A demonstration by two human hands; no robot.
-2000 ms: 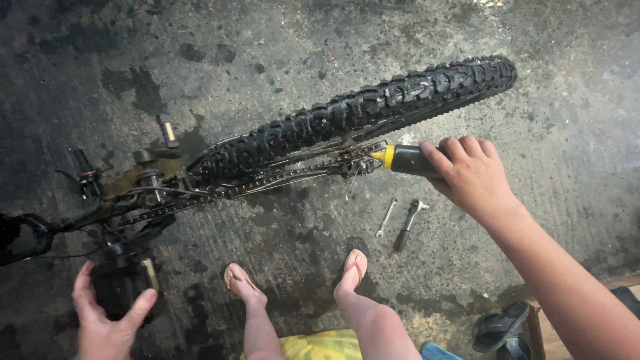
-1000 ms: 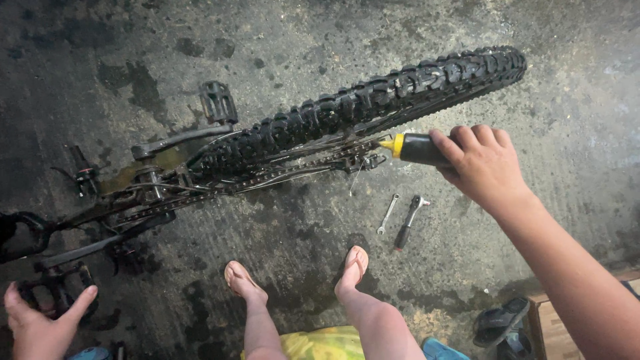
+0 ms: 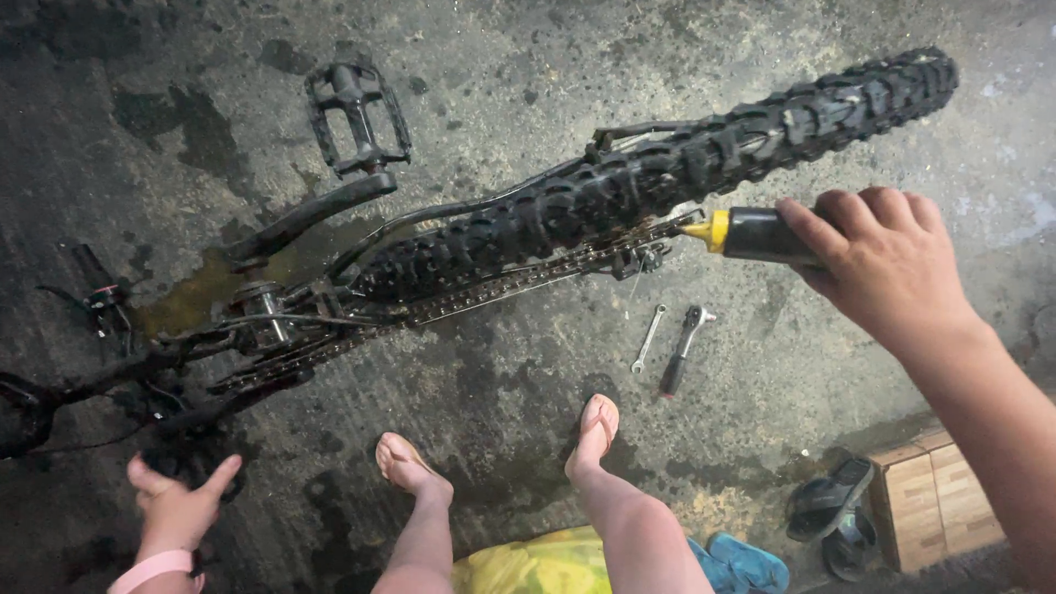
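My right hand (image 3: 883, 256) grips a black squeeze bottle (image 3: 763, 234) with a yellow nozzle, its tip at the rear end of the bicycle chain (image 3: 511, 285). The chain runs beside the knobby rear tire (image 3: 660, 173) of an upside-down or tilted bicycle; which one I cannot tell. Beneath the nozzle is the rear derailleur (image 3: 639, 261). At the lower left, my left hand (image 3: 177, 503), with a pink band on its wrist, has thumb and fingers spread at a dark pedal, which is mostly hidden; contact is unclear. Another black pedal (image 3: 359, 120) is on the far side, on its crank arm (image 3: 313, 216).
On the wet concrete floor (image 3: 495, 371) lie a combination wrench (image 3: 648, 338) and a ratchet (image 3: 686, 351). Black sandals (image 3: 829, 499), a wooden box (image 3: 940, 495) and blue slippers (image 3: 742, 563) are at the lower right. Yellow fabric (image 3: 536, 565) shows between my legs.
The cranks have turned, and the far pedal now stands out beyond the frame. My left hand has moved about near the near pedal. My right hand still holds the bottle at the chain.
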